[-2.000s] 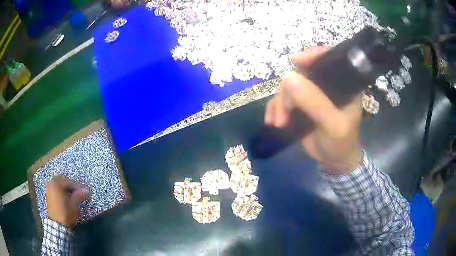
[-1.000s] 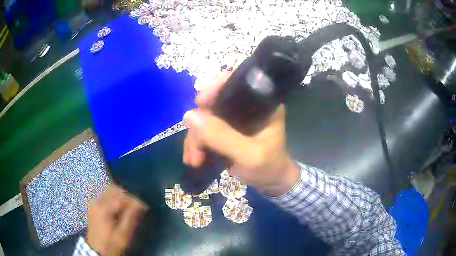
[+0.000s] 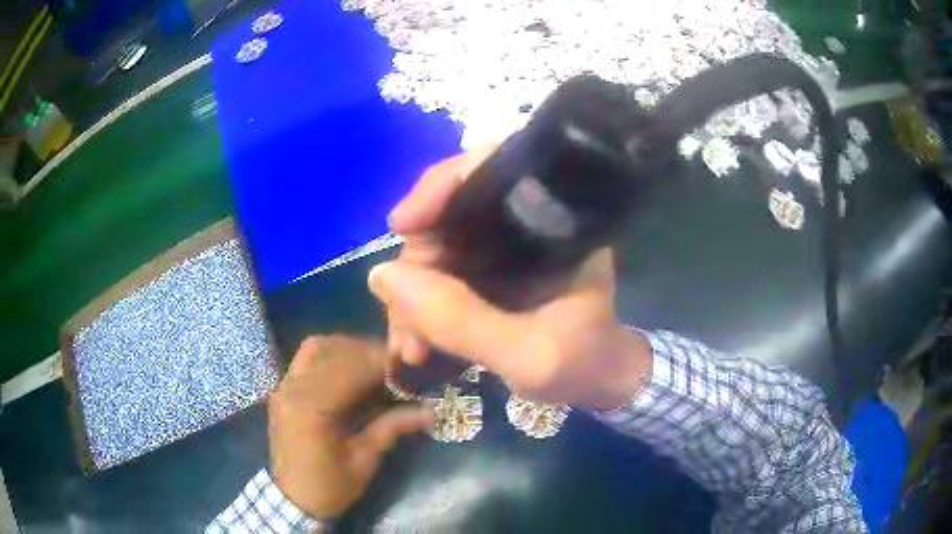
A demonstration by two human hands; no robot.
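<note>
My right hand (image 3: 512, 313) grips the thick black electric screwdriver (image 3: 543, 198), tilted with its lower end down to the left over the inserts. My left hand (image 3: 334, 417) is beside it, thumb and fingers around the near inserts; whether it holds one or a screw is hidden. A white and brass socket insert (image 3: 457, 415) lies by my left thumb, another insert (image 3: 538, 415) to its right. Other inserts are mostly hidden behind my hands. The screw tray (image 3: 172, 349), full of tiny silver-blue screws, lies to the left.
A large pile of inserts (image 3: 585, 52) is on the far side, beside the blue sheet (image 3: 303, 156), which bears two inserts. The black screwdriver cord (image 3: 830, 209) arches down at the right. Loose inserts (image 3: 786, 209) lie right of the pile. A green belt (image 3: 136, 219) is at left.
My left hand has left the screw tray and moved right to the inserts. My right hand has brought the screwdriver left and down over them. The view has shifted slightly.
</note>
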